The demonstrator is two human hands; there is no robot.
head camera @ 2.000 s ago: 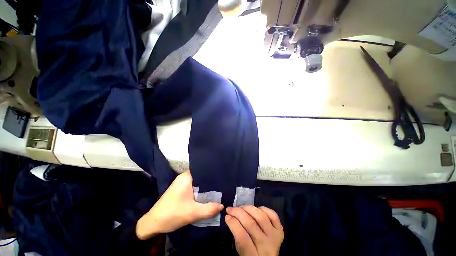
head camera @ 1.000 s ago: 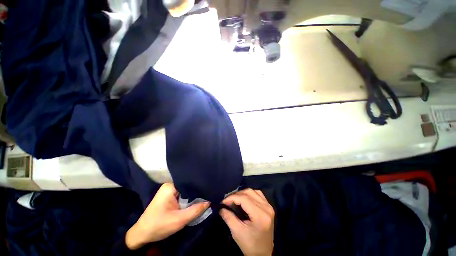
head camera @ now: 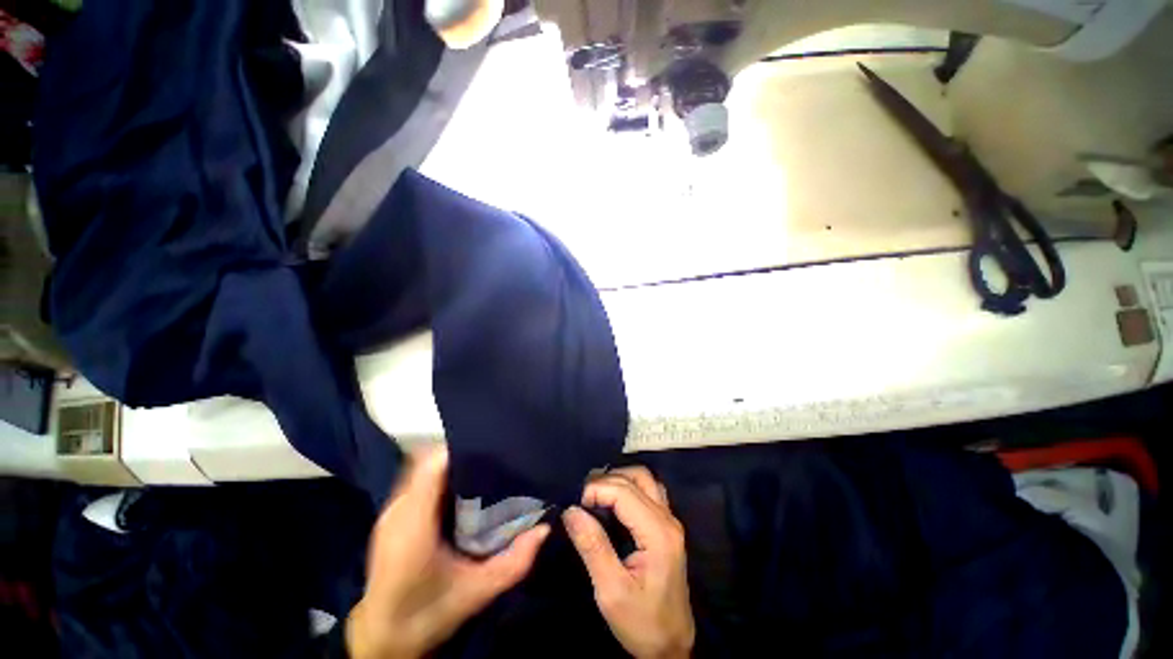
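Observation:
The navy garment [head camera: 167, 232] lies on the left of the machine bed, and its narrow navy end [head camera: 521, 348] hangs over the table's front edge. A pale grey-white patch [head camera: 495, 521] shows at the bottom of that end. My left hand [head camera: 444, 560], slightly blurred, holds the end at its left side by the patch. My right hand [head camera: 633, 547] pinches the end's lower edge with thumb and fingers, close to the left fingertips. The cloth between the fingertips is dark and hard to make out.
The presser foot [head camera: 630, 110] stands in bright glare behind the cloth. Black shears [head camera: 971, 193] lie on the bed at right. The cream machine bed [head camera: 823, 348] has a dark seam line. Dark navy cloth [head camera: 823, 554] covers the lap, with a red edge at right.
The grey-white patches lay flat and showed on both sides; now the end is folded and only the left one clearly shows. The right hand's fingers have closed in a pinch. The view has shifted.

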